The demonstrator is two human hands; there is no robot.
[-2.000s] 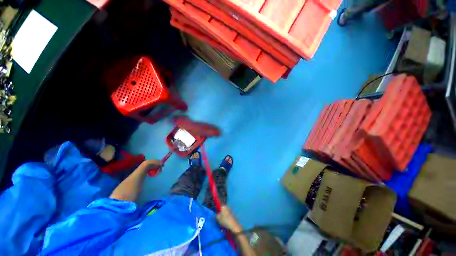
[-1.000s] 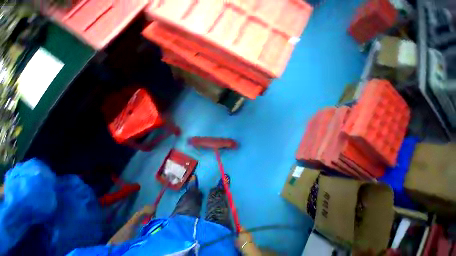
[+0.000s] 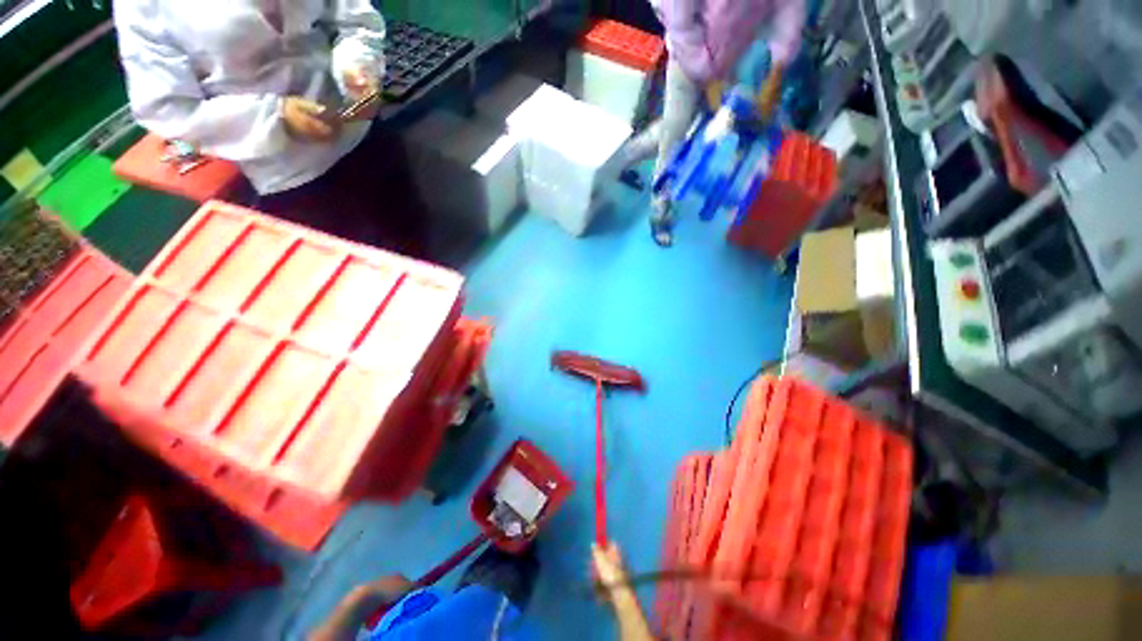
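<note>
The broom (image 3: 600, 432) has a long thin pink-red stick and a wide flat dark red head, which lies on the blue floor ahead of me. My right hand (image 3: 611, 572) is closed around its stick near the bottom of the view. The red dustpan (image 3: 554, 481) is on the floor left of the stick, apart from the broom head. A white paper scrap (image 3: 521, 495) and small pale litter (image 3: 506, 521) lie in it. My left hand (image 3: 380, 592), blurred at the lower edge, holds the dustpan handle.
Stacked orange-red trays stand at left (image 3: 269, 338) and lower right (image 3: 814, 501). A red stool (image 3: 125, 570) is lower left. White boxes (image 3: 557, 157) stand ahead. A person in a white smock (image 3: 238, 88) is at the left bench; another in pink (image 3: 726, 38) is beside blue and orange-red trays.
The view has moved forward along the aisle and tilted up, bringing the two people and white boxes into view. The broom head has moved away from the dustpan. Both hands still hold their tools.
</note>
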